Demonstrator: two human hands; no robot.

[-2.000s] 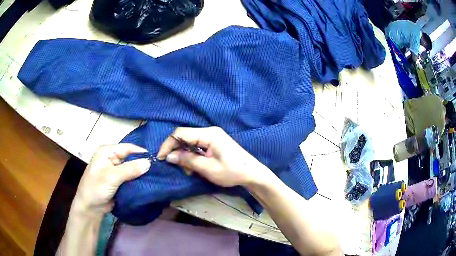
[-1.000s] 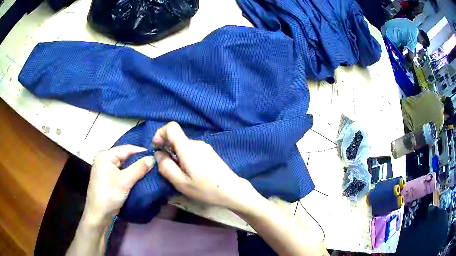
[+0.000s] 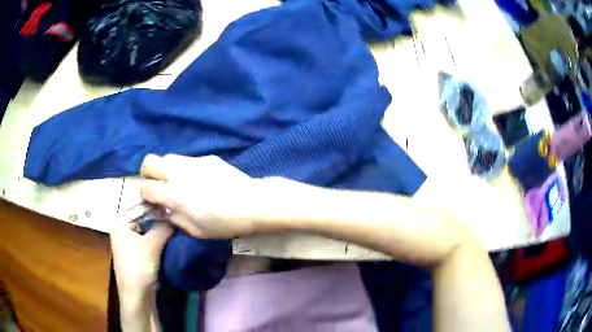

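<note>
A large navy garment (image 3: 285, 97) with fine ribbed texture is spread over the pale table, one sleeve stretched left. My left hand (image 3: 135, 243) is at the near edge, closed at a bunched part of the garment. My right hand (image 3: 201, 194) is brought across over it, its fingers curled at the left fingertips. A small dark, partly shiny thing (image 3: 148, 222) shows between the hands; blur hides whether it is a tool or cloth. No needle or thread can be made out.
A shiny black plastic bag (image 3: 139, 39) lies at the far left. At right are two clear bags of dark pieces (image 3: 464, 104), navy thread cones (image 3: 533, 159) and a pink packet (image 3: 545, 202). An orange-brown wooden surface (image 3: 58, 266) is at lower left.
The view has tilted and shifted. Both hands have moved left, off the middle of the garment's near part, and my right forearm now reaches across the garment. The near part has shifted with them.
</note>
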